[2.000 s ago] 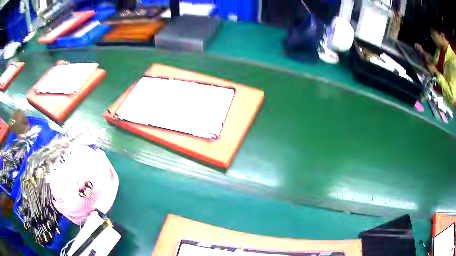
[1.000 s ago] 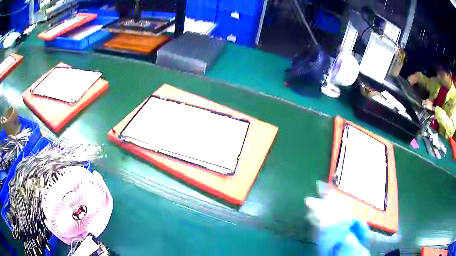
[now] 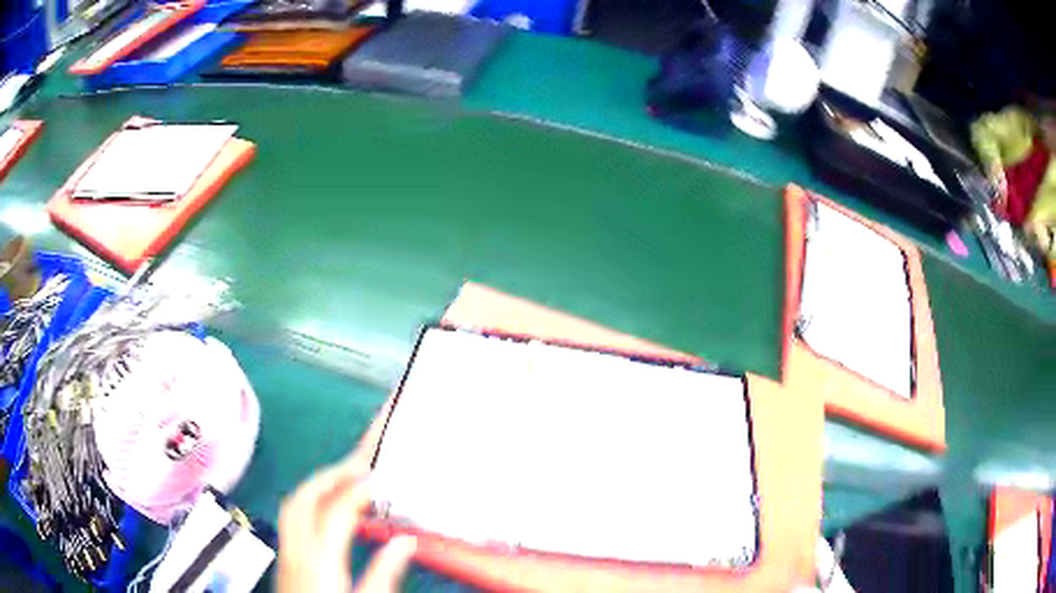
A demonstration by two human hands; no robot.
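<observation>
A white panel with a thin dark border (image 3: pixel 573 452) lies on an orange foam pad (image 3: pixel 790 463) close in front of me. My bare left hand (image 3: pixel 347 527) is at the pad's lower left corner, thumb over the near edge and fingers along the left side, gripping it. It is blurred and cut off by the bottom edge. A small white shape shows at the pad's lower right edge; it may be my gloved right hand, but I cannot tell.
Other panels on orange pads lie on the green belt, at right (image 3: pixel 857 301) and far left (image 3: pixel 156 162). A pink fan (image 3: pixel 174 423) stands left by bundled leads (image 3: pixel 70 440). A dark object (image 3: pixel 892 550) is lower right. A person in yellow sits far right.
The middle pad and panel have come nearer and to the right. My left hand has come into view on the pad. The blurred right glove and blue sleeve have left the right-hand panel.
</observation>
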